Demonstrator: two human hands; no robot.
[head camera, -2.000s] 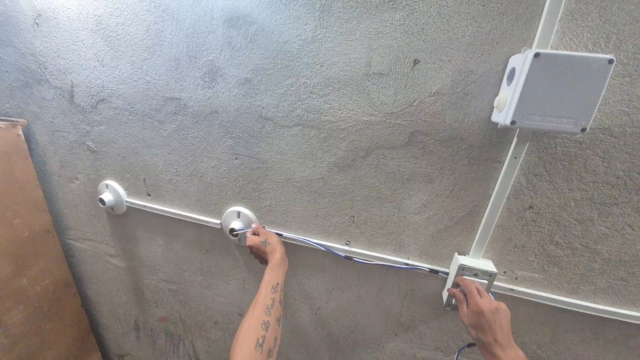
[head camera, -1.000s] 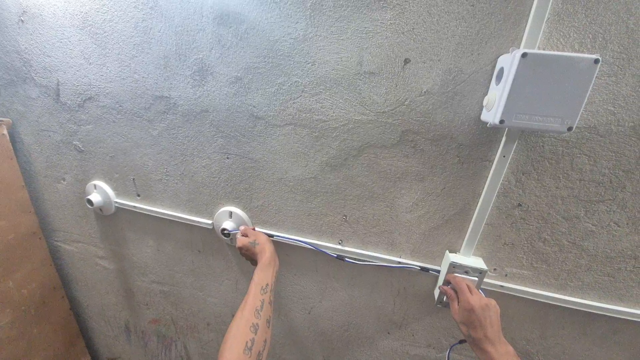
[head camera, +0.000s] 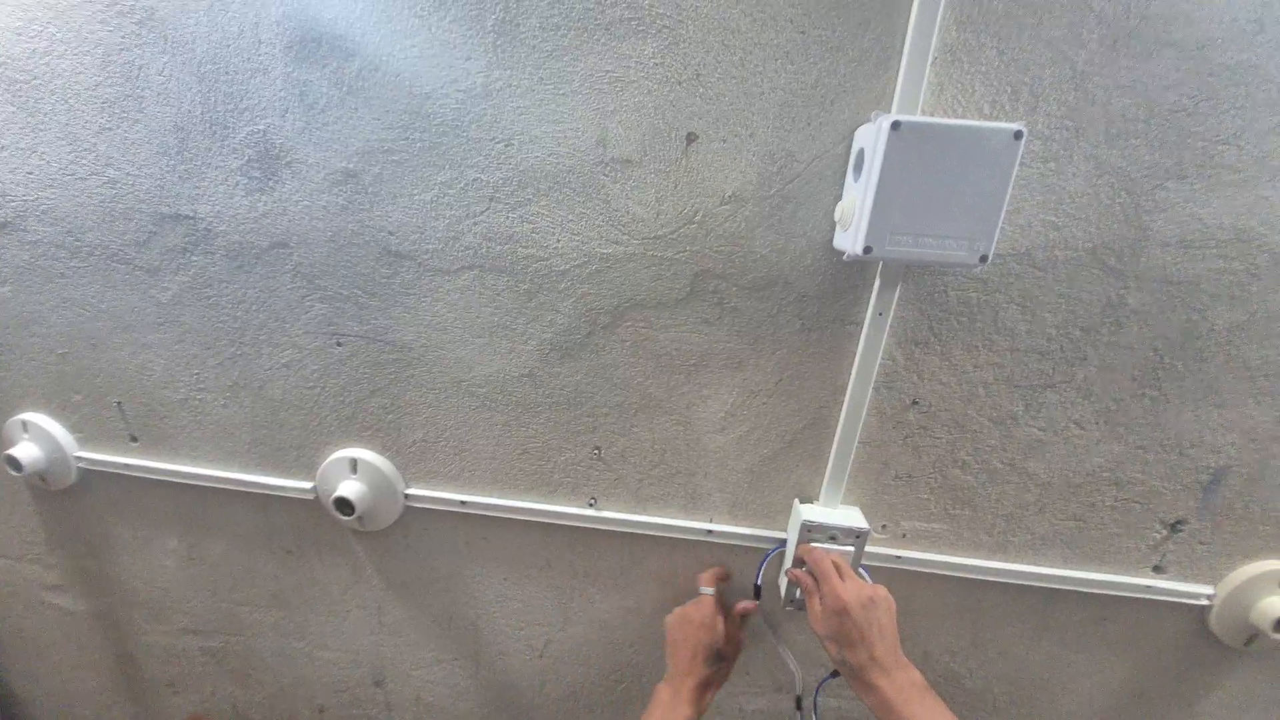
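A white electrical switch box sits on the wall where the trunking runs meet. My right hand has its fingertips at the front of this box; what they pinch is hidden. My left hand, with a ring on one finger, is just left of the box, its thumb and index finger apart near a blue and white wire. The wire loops from the box's left side and hangs down between my hands. More blue wire hangs beneath my right hand.
White lampholders are mounted along the horizontal trunking, at left and at the right edge. Vertical trunking rises from the switch box to a grey-lidded junction box on the rough cement wall.
My left hand has left the middle lampholder and moved right, beside the switch box. The wire that stretched along the trunking now hangs down by the box. My right hand stays at the box.
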